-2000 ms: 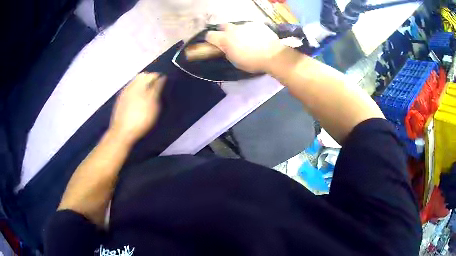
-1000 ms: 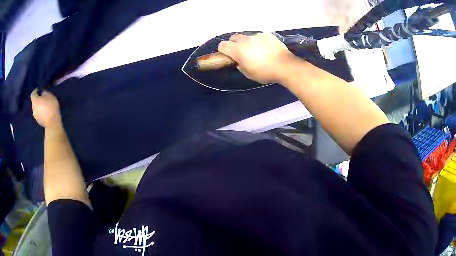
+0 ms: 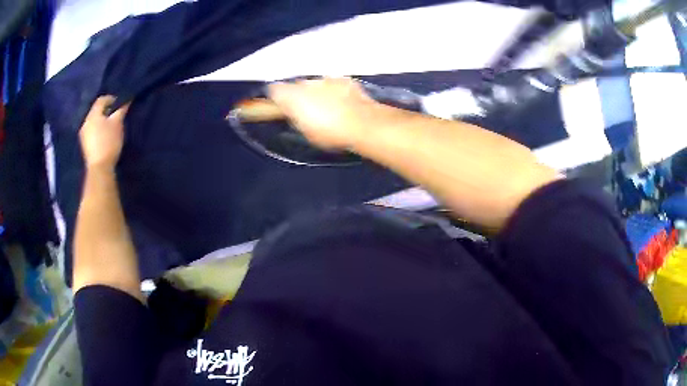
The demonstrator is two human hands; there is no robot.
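Dark trousers point(image 3: 188, 181) lie across the pale table cover point(image 3: 361, 41), one leg flat and nearest the body. My right hand point(image 3: 324, 113) is closed on the brown wooden handle point(image 3: 258, 111) of the steam iron point(image 3: 282, 147). The iron is blurred and lies over the flat leg, its tip toward the left. My left hand point(image 3: 103, 134) is at the wider left end of the trousers, thumb and fingers around a fold of the cloth; how firmly they pinch is hard to tell.
A wrapped hose point(image 3: 520, 87) runs from the iron's rear to the upper right, blurred. More dark cloth point(image 3: 248, 26) lies bunched along the far side. Red bundles point(image 3: 657, 252) and a yellow crate point(image 3: 670, 290) stand at the right edge.
My left hand has moved from over the leg to the left end of the cloth. My right hand has slid the iron left along the leg. The camera view has turned, showing more of the leg.
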